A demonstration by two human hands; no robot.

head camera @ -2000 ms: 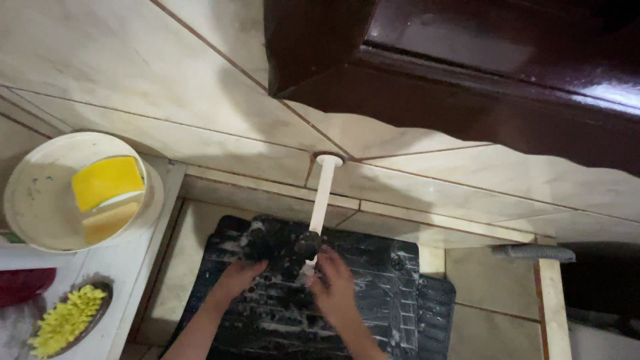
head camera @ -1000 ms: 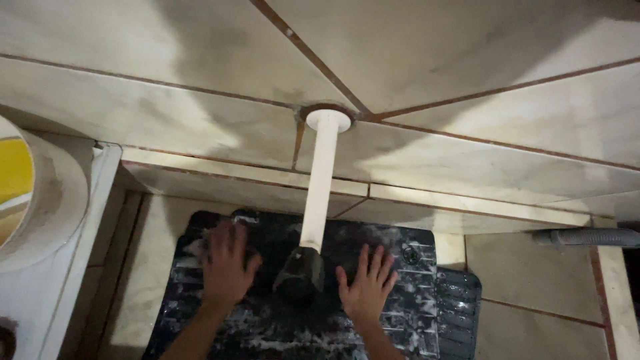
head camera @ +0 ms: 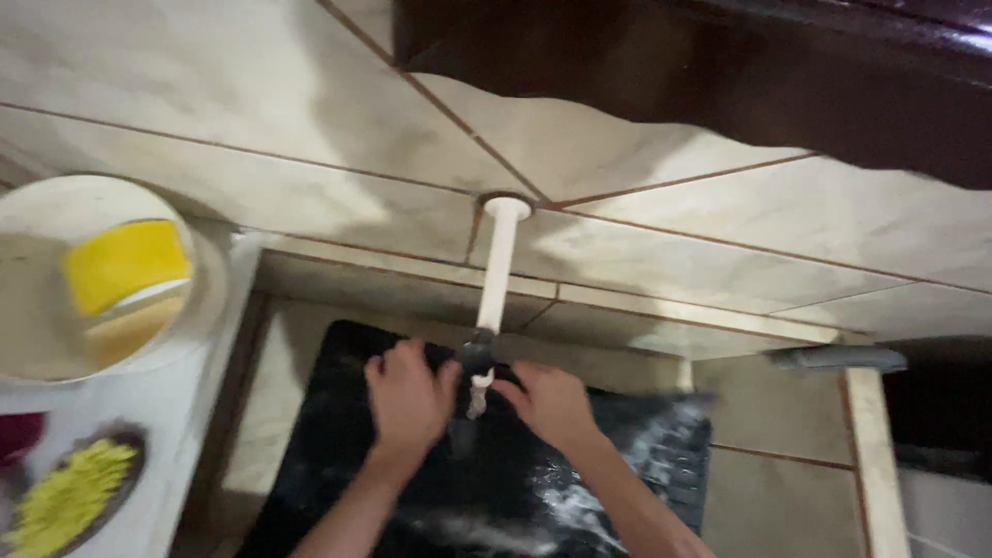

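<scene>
A black rubber mat [head camera: 480, 480] with white suds lies in the tiled basin, its far edge up by the tap. A white tap [head camera: 496, 271] with a dark fitting juts out from the wall above it, and water runs from its pale spout. My left hand [head camera: 411, 395] is just left of the spout, fingers curled over the mat's far edge. To the right of the spout, my right hand [head camera: 554, 403] pinches the same edge between thumb and fingers. Some fingertips are hidden or blurred.
On the white ledge at left stand a round white tub [head camera: 209, 294] holding a yellow sponge [head camera: 128, 263] and a yellow-bristled brush [head camera: 74, 496]. A grey hose [head camera: 841, 357] crosses the basin's right rim. Dark scalloped wood [head camera: 659, 70] overhangs the upper right.
A second ago both hands were spread over the mat, apart from each other. They have come closer together at its far edge, beside the spout. The view has shifted.
</scene>
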